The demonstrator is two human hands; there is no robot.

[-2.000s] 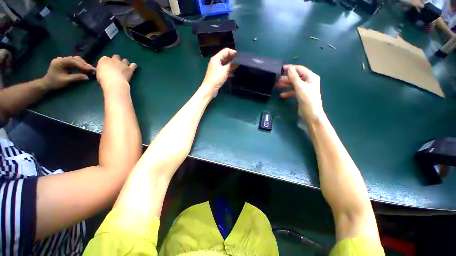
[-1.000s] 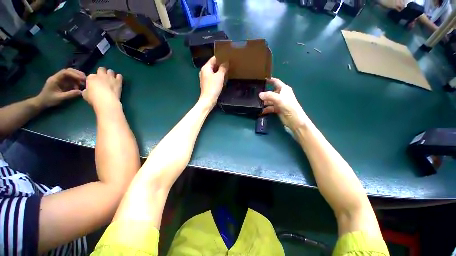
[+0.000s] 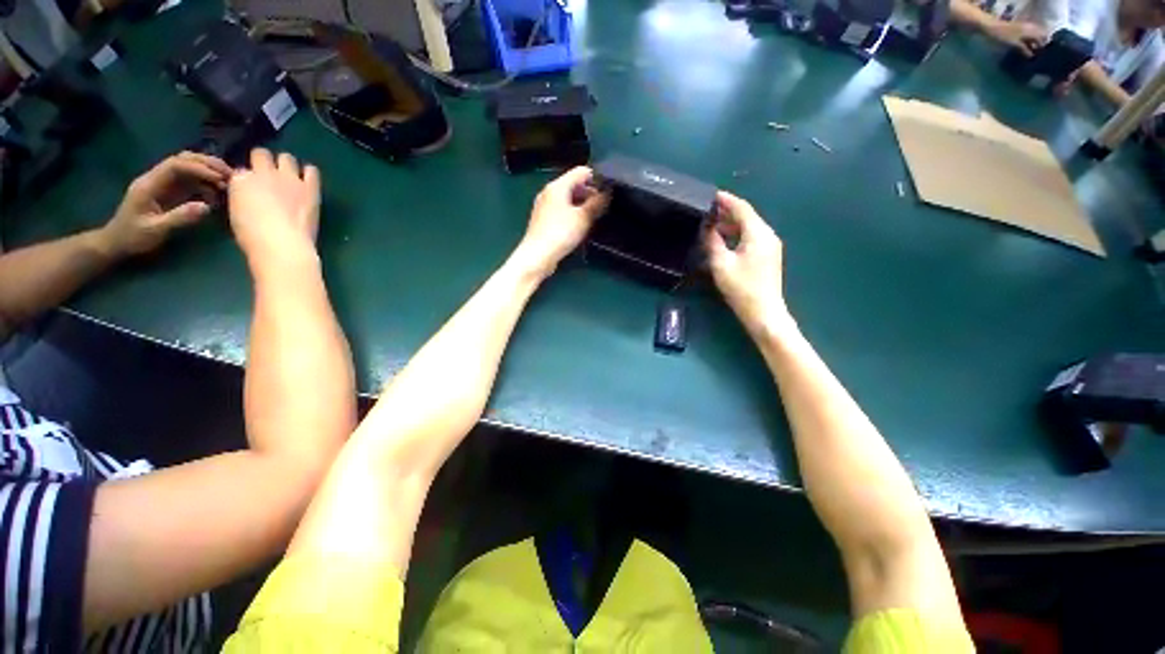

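A black retail box with small pale print on its lid is in front of me on the green worktable. Its lid is partly lowered and its front shows dark; the inside cannot be made out. My left hand holds the box's left side near the lid. My right hand holds its right side. A small black device with a pale mark lies alone on the table, just in front of the box.
A neighbour's hands are at left. Open black boxes stand behind, beside a blue bin. A cardboard sheet lies upper right, another black box far right. The table edge curves before me.
One second ago the lid stood raised with its brown inner face showing; now it is tipped down towards me. My right hand has moved up to the lid's right side.
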